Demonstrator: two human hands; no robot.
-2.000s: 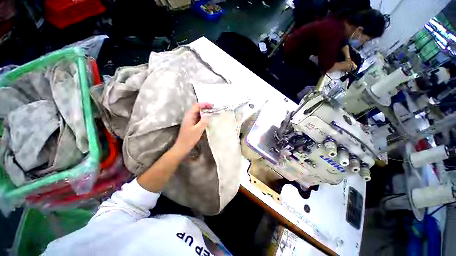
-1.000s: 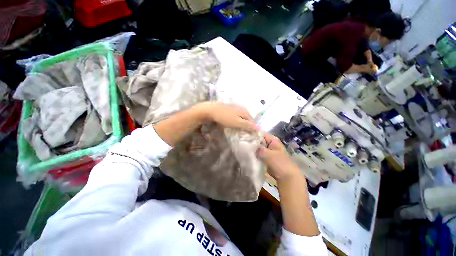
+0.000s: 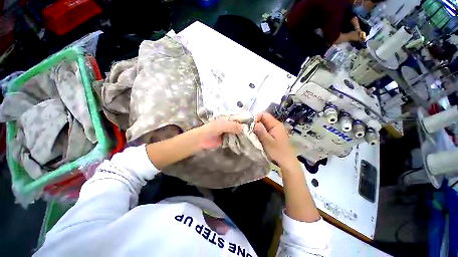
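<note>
A large beige-grey garment piece [image 3: 163, 90] with a pale mottled print lies over the left part of the white table and hangs off its front edge. My left hand [image 3: 221, 131] grips a bunched edge of it. My right hand [image 3: 270, 134] pinches the same edge just to the right, fingers close together. Both hands are bare and are just left of the overlock machine [image 3: 321, 120]. The fingertips hide part of the cloth edge. The cloth is not seen under the needle area.
A green basket [image 3: 96, 120] with similar cloth stands at the left on a red basket [image 3: 118, 138]. Thread cones [image 3: 394, 44] stand at the right. A dark rectangle [image 3: 367, 175] lies on the white table [image 3: 226, 65]. A person [image 3: 321, 20] works beyond the machine. Another red basket [image 3: 73, 15] is at upper left.
My right hand has come into view and holds the cloth edge. My left hand has moved right along the cloth. The white patch seen earlier no longer shows clearly, and the edge is now bunched.
</note>
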